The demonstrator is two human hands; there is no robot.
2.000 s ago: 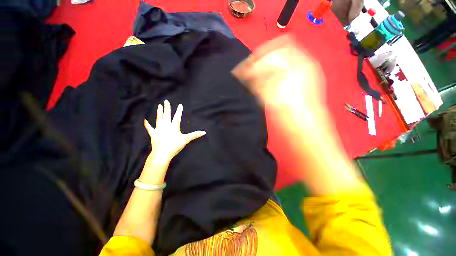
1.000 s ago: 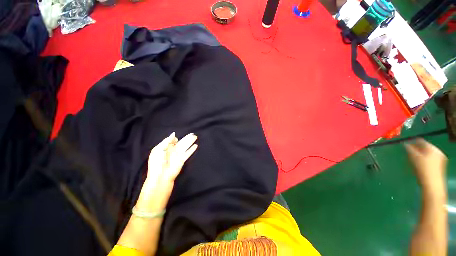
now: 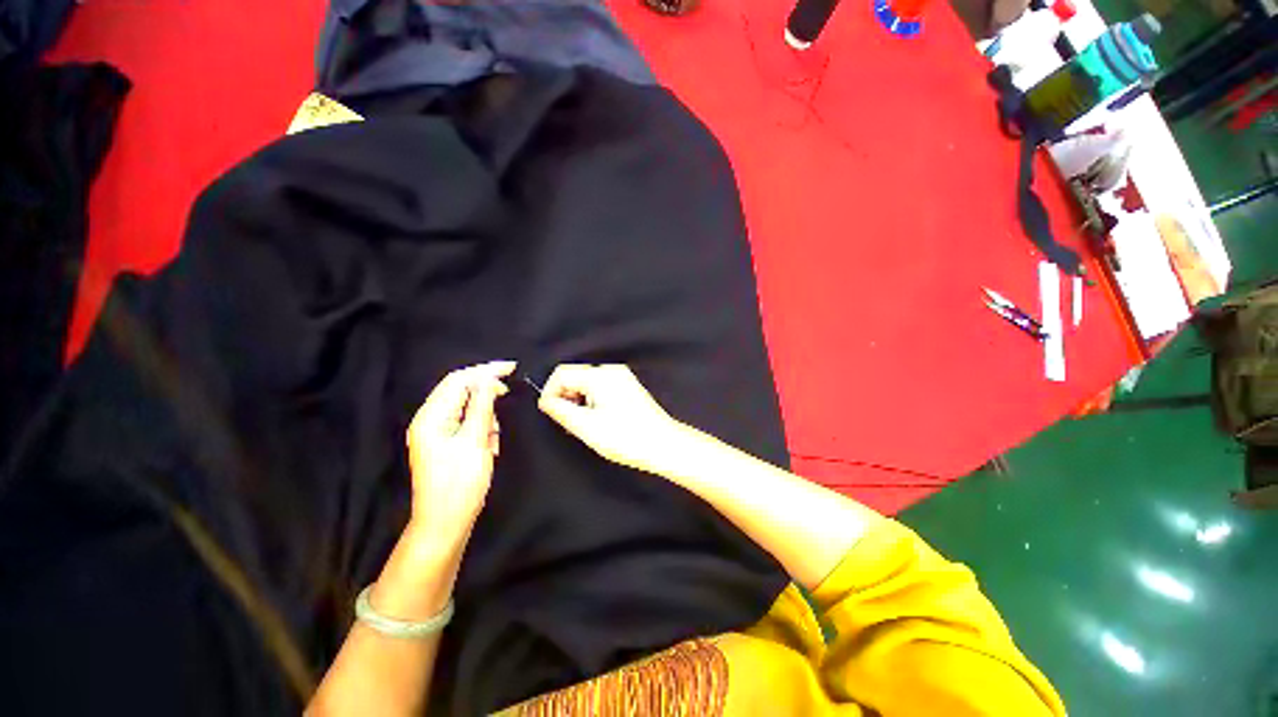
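Observation:
A large black garment (image 3: pixel 631 224) lies spread in front of me, with dark blue-grey cloth (image 3: pixel 547 31) at its far end. My left hand (image 3: pixel 456 420) is on the garment, thumb and fingertips pinched together at a small fold or dark piece; which one is unclear. My right hand (image 3: pixel 596 406) is just right of it, its fingertips pinched on a thin, light needle (image 3: pixel 531 384) that points to the left hand. Dark thread (image 3: pixel 876 472) runs over the red cloth right of the garment.
Thread snips (image 3: pixel 1013 314) and white strips (image 3: pixel 1053 322) lie at the right. A black thread cone (image 3: pixel 810 21), a red-orange spool with blue base (image 3: pixel 898 17) and a cut-off round tin (image 3: pixel 670 6) stand at the far edge. A teal-topped bottle (image 3: pixel 1118 53) lies at the upper right. Dark clothes lie at left.
My right hand has come back from the far right to the garment beside my left hand. My left hand's fingers have closed from spread to pinched. The view has shifted slightly.

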